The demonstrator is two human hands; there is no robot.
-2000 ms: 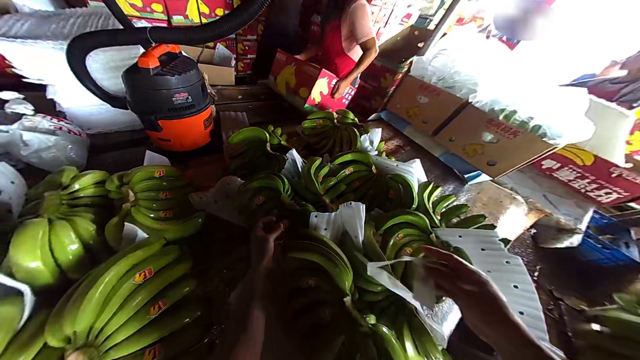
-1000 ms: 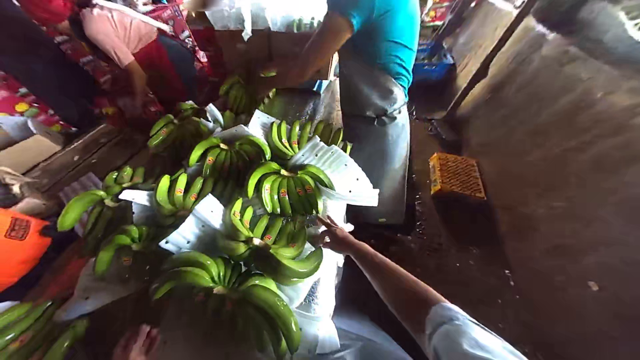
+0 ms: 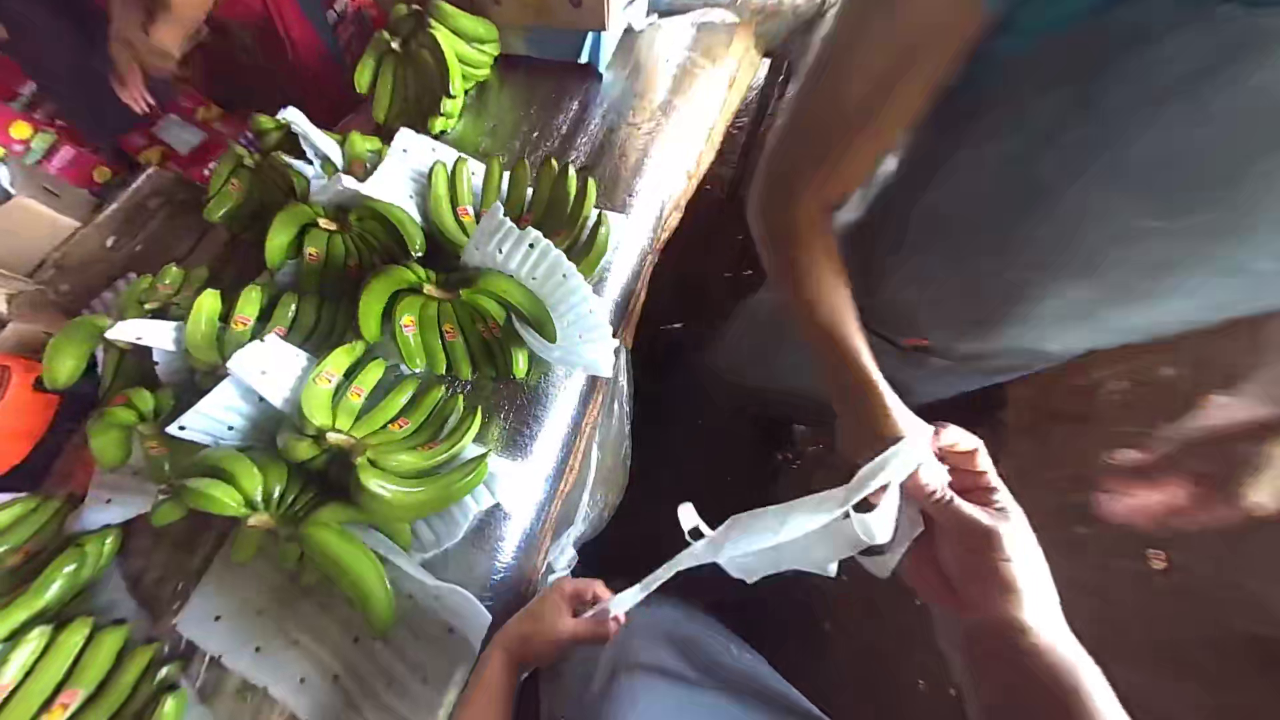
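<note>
A white plastic strip or strap (image 3: 780, 530) stretches between my hands, over the space beside the table. My left hand (image 3: 560, 622) pinches its lower left end near the table edge. My right hand (image 3: 975, 530) grips the bunched right end, close to a co-worker's hand and forearm (image 3: 850, 350) reaching down from above; whether that hand holds the strip too is unclear. To the left, clusters of green bananas with stickers (image 3: 400, 425) lie on the wet table (image 3: 540, 450), with perforated white foam sheets (image 3: 550, 285) between and under them.
The co-worker's grey-clad leg or apron (image 3: 1060, 230) fills the upper right. Part of a bare foot (image 3: 1180, 480) shows on the dark floor. Another person's hands (image 3: 145, 60) are at upper left by red printed boxes (image 3: 190, 130). An orange machine part (image 3: 25, 410) stands at far left.
The view has swung right and down. My right hand, at the bananas on the table's edge one second ago, now holds the white strip. My left hand holds its other end.
</note>
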